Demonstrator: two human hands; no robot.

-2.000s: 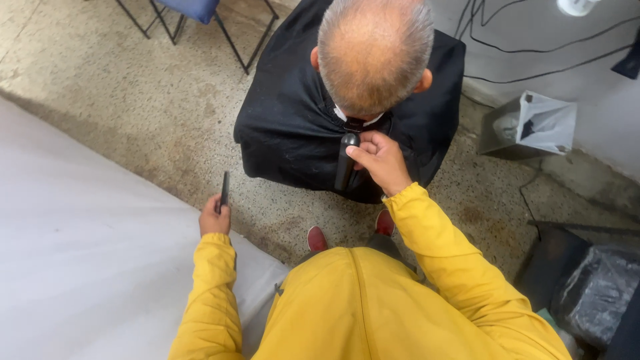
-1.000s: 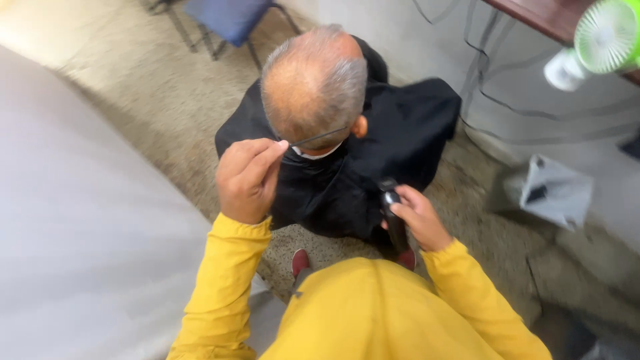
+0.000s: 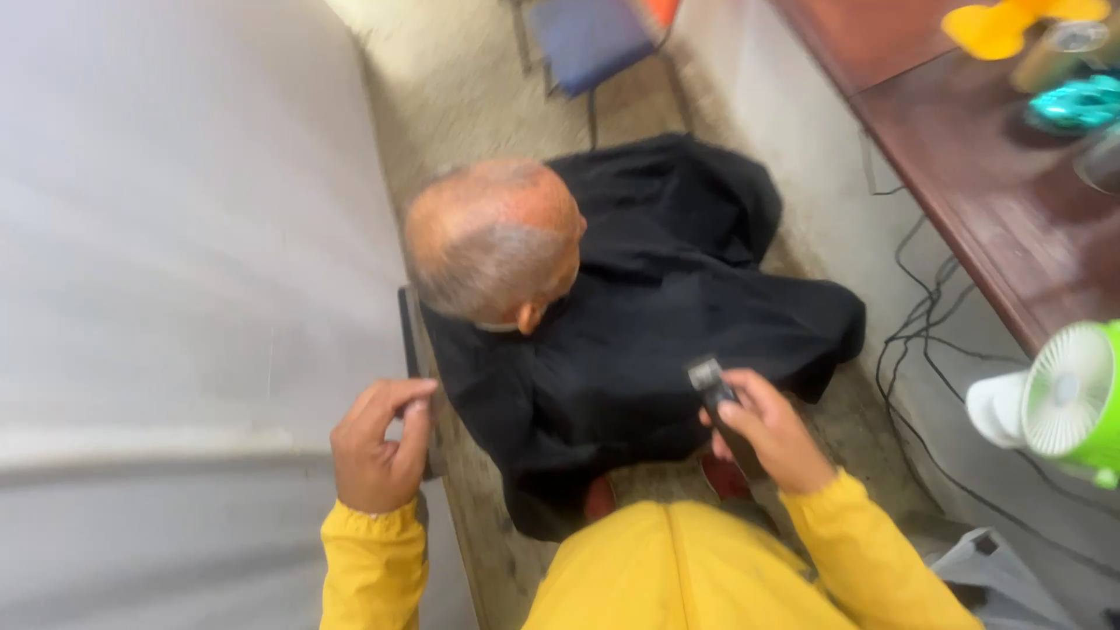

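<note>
A seated person's head [image 3: 494,241], with short grey hair and a bald crown, is turned to the right above a black barber cape [image 3: 647,324]. My right hand [image 3: 770,429] grips a black hair clipper [image 3: 719,394], its metal blade end pointing up and left over the cape. To the lower left of the head is my left hand [image 3: 381,446], thumb and forefinger pinched round a thin dark comb [image 3: 408,332] that stands roughly upright beside the cape. Neither the clipper nor the comb touches the hair.
A white curtain or sheet [image 3: 175,219] hangs along the left. At the right are a reddish-brown table [image 3: 954,184], a green and white fan [image 3: 1063,394] and tangled black cables [image 3: 919,324]. A blue chair [image 3: 591,39] stands beyond the person; a bag-lined bin [image 3: 997,569] is at the lower right.
My left hand has moved away from the hair with the comb. The clipper, near the back of the neck two seconds ago, is now over the cape. The view has swung round.
</note>
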